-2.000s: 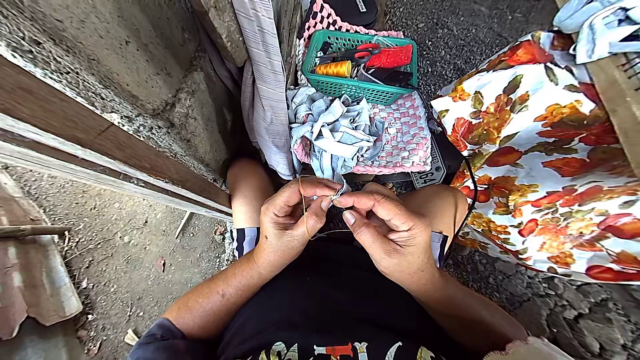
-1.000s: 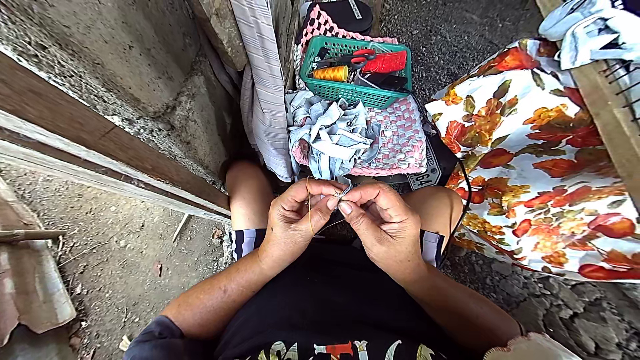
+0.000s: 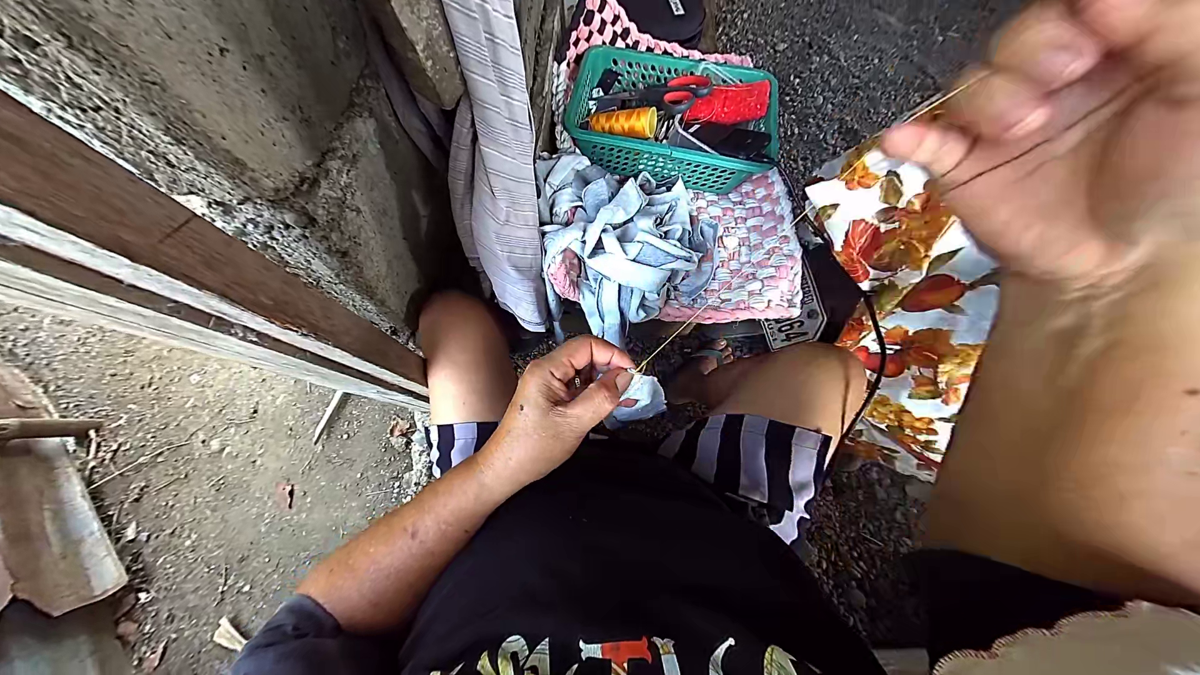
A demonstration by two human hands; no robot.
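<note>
My left hand (image 3: 572, 398) pinches a small light-blue fabric piece (image 3: 643, 396) over my lap, between thumb and fingers. From it a yellow thread (image 3: 677, 330) runs taut up and to the right toward my right hand (image 3: 1059, 141), which is raised close to the camera, blurred, with fingers bent around the thread. Whether a needle is in that hand cannot be told. Beyond my knees lies a heap of light-blue fabric strips (image 3: 628, 234) on a pink and white woven mat (image 3: 750, 281).
A green plastic basket (image 3: 675, 169) holds red-handled scissors (image 3: 687, 91), a yellow thread spool (image 3: 623, 123) and a red mesh item (image 3: 729, 102). Floral cloth (image 3: 923, 300) lies at right. A wooden rail (image 3: 187, 234) and concrete wall (image 3: 253, 103) stand at left.
My right hand has moved away from my left, up and to the right, drawing the thread out long. Both hands were together at the fabric before.
</note>
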